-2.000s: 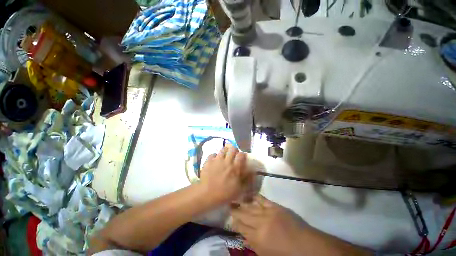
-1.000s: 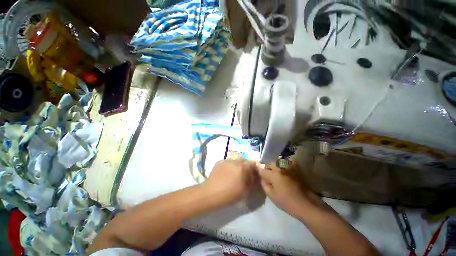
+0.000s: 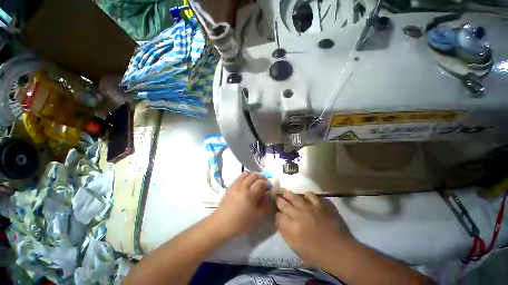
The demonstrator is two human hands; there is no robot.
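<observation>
A blue-and-white checked fabric piece lies on the white table left of the needle area, its curved strip showing. My left hand pinches the edge of the fabric in front of the presser foot. My right hand is close beside it, fingers bent at the same fabric edge; its fingertips meet a pale bit of cloth. The sewing machine stands above and behind my hands. The part of the fabric under the machine head and my fingers is hidden.
A stack of checked panels lies behind at left. A dark phone lies on the table's left part. A crumpled fabric heap fills the left side. Slim metal snips and a red cord are at right. A cardboard box stands behind.
The view has shifted, so the machine appears farther left. Both hands have drawn slightly back from the needle area, and less of the checked piece's ring shows.
</observation>
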